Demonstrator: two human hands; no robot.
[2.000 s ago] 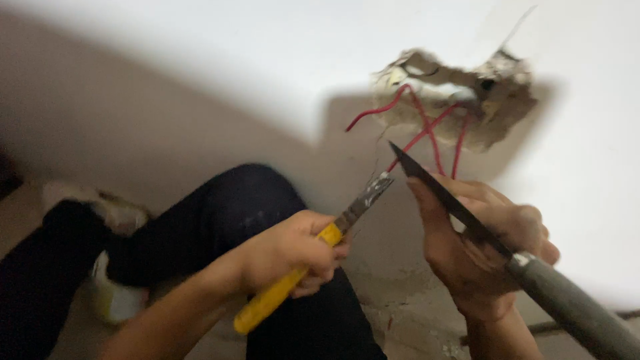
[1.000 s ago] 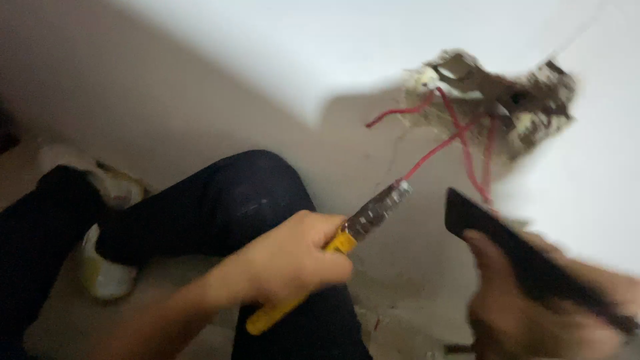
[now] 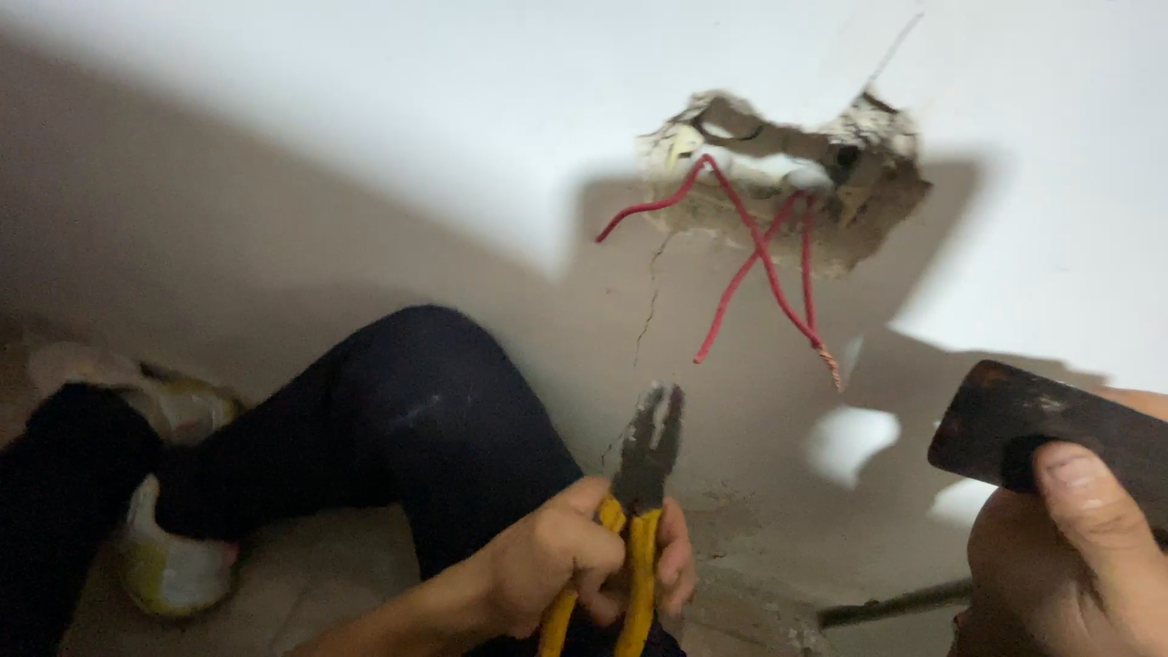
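Observation:
My left hand (image 3: 584, 557) grips combination pliers (image 3: 648, 447) by their yellow handles; the jaws point up, slightly parted, with no wire between them. At the right edge my right hand (image 3: 1068, 538) holds a dark flat blade (image 3: 1049, 424), the thumb pressed on its face; its far part is out of view. Red wires (image 3: 757, 239) hang from a broken hole (image 3: 858, 205) in the white wall. Two of them meet at a bare, twisted copper end (image 3: 829, 367). Another red wire ends just above the pliers, apart from them, and one bends out to the left.
My bent knee in dark trousers (image 3: 429, 411) is at the lower middle, near the wall (image 3: 411, 119). Shoes (image 3: 178, 566) stand at the lower left. A thin dark bar (image 3: 894, 605) lies low at the right. A crack runs down below the hole.
The pliers, earlier at the end of a red wire, are now apart from it and lower, their jaws turned upward. My right hand and the blade have moved right, away from the wires.

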